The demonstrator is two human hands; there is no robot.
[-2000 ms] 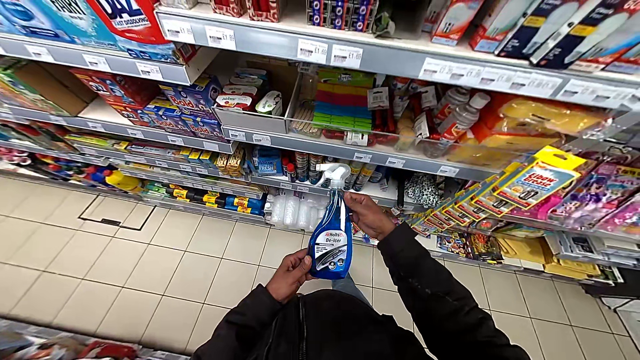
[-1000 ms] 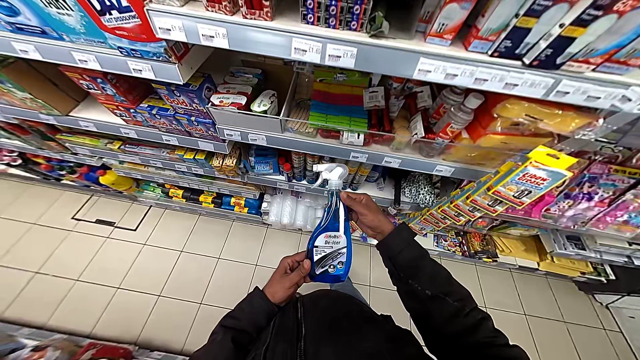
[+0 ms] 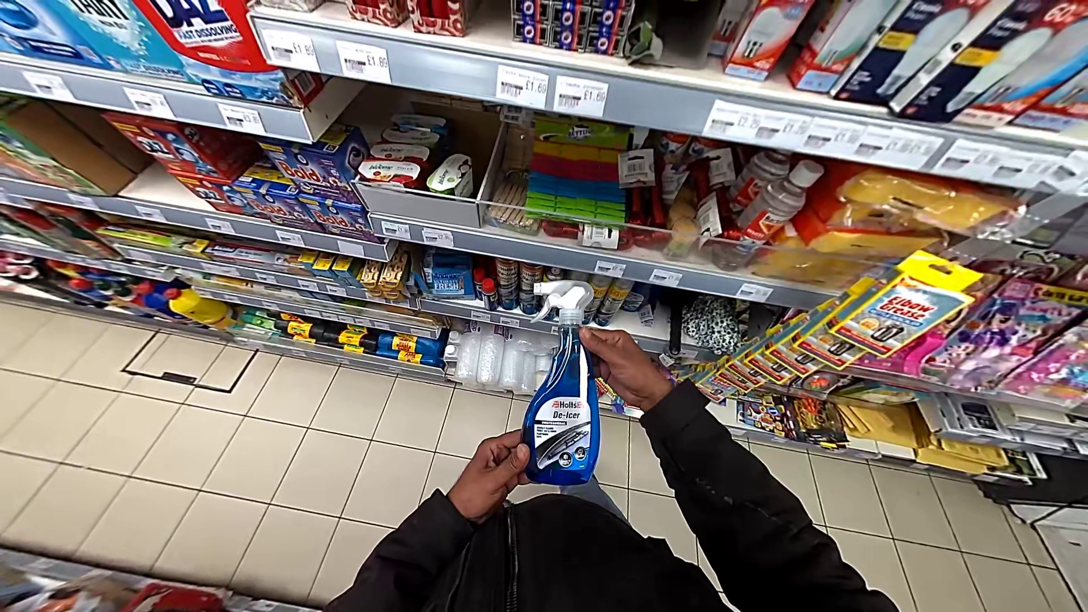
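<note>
A blue plastic spray bottle of de-icer (image 3: pixel 562 416) with a white trigger head stands nearly upright before my body, its label facing me. My left hand (image 3: pixel 490 476) grips its lower left side, the thumb on the front near the base. Up at the neck, just below the trigger, my right hand (image 3: pixel 626 367) holds the bottle from the right. Both black sleeves show; the fingers behind the bottle are hidden.
Store shelves run across the view, with colourful sponge cloths (image 3: pixel 578 174), clear bottles (image 3: pixel 780 200), detergent boxes (image 3: pixel 310 183) and hanging scourer packs (image 3: pixel 905 306). Light floor tiles (image 3: pixel 340 433) lie below. More goods edge the bottom left corner.
</note>
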